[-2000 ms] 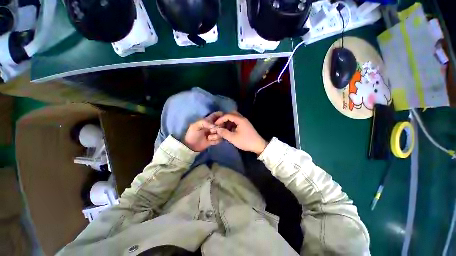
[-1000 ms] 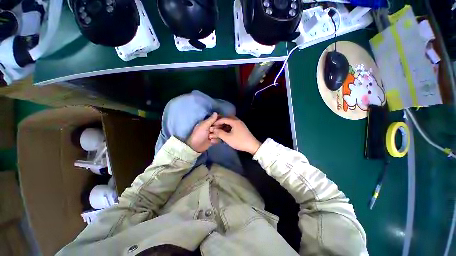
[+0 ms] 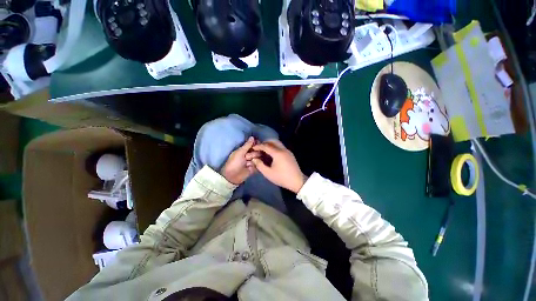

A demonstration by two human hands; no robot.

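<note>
My left hand [image 3: 238, 162] and my right hand [image 3: 278, 164] meet over my lap, just in front of my raised knee. The fingertips of both hands touch each other. The fingers are bent and closed together. Whatever they may pinch is too small or too hidden to make out. Three black-and-white dome cameras stand along the bench edge ahead: a left one [image 3: 136, 26], a middle one [image 3: 228, 26] and a right one [image 3: 321, 26].
An open carton [image 3: 70, 200] with white cameras is left of my knees. The right bench holds a mouse [image 3: 392, 94] on a round pad [image 3: 382, 124], yellow tape [image 3: 465, 174], a pen [image 3: 441, 233], a black item [image 3: 438, 166], a taped box [image 3: 473, 88] and a power strip [image 3: 382, 47]. A thin white cable hangs at the bench corner.
The view has tilted slightly, so the benches and cameras sit lower in the picture. My hands stay together over the lap, with small shifts of the fingers.
</note>
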